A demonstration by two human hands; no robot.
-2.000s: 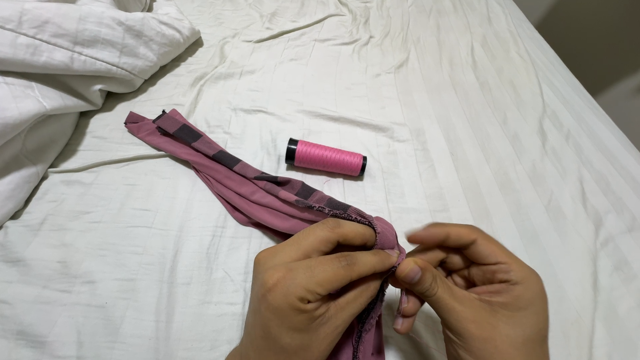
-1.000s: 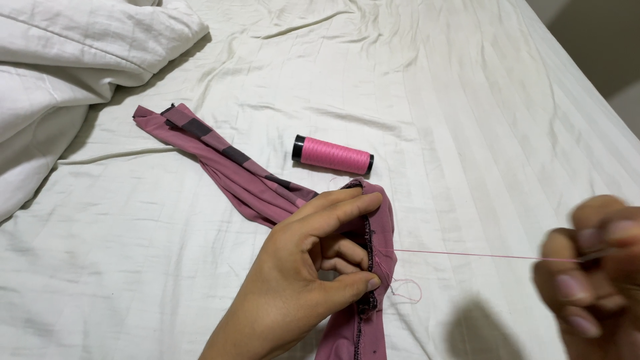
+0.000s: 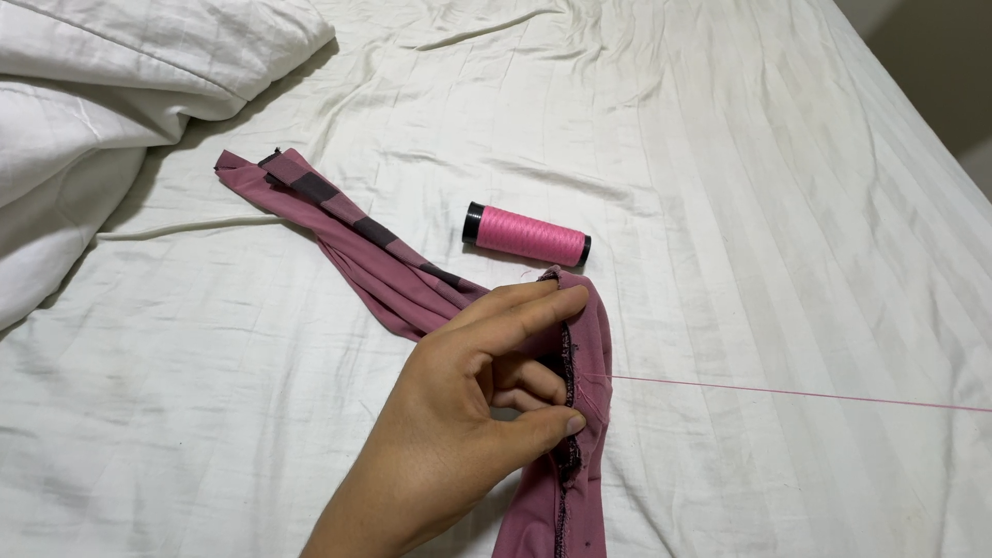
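Observation:
My left hand (image 3: 473,395) grips the mauve fabric (image 3: 593,333) along its dark overlocked seam, thumb below and fingers above and behind. A pink thread (image 3: 775,390) comes out of the cloth beside the seam and runs taut to the right edge of the view. My right hand is out of view, and no needle shows. The rest of the cloth, with a black-checked band (image 3: 372,231), stretches away to the upper left. Just beyond my left fingers lies a spool of pink thread (image 3: 531,235) with black ends, on its side.
Everything rests on a white striped bed sheet (image 3: 736,194) with wrinkles. A bunched white duvet (image 3: 155,70) fills the upper left corner. The bed's edge slants down along the upper right, with a darker surface beyond.
Two seconds ago both hands were together at the cloth. My right hand has since moved right and out of view. The loose thread loop seen a second ago is gone, and the thread is drawn straight.

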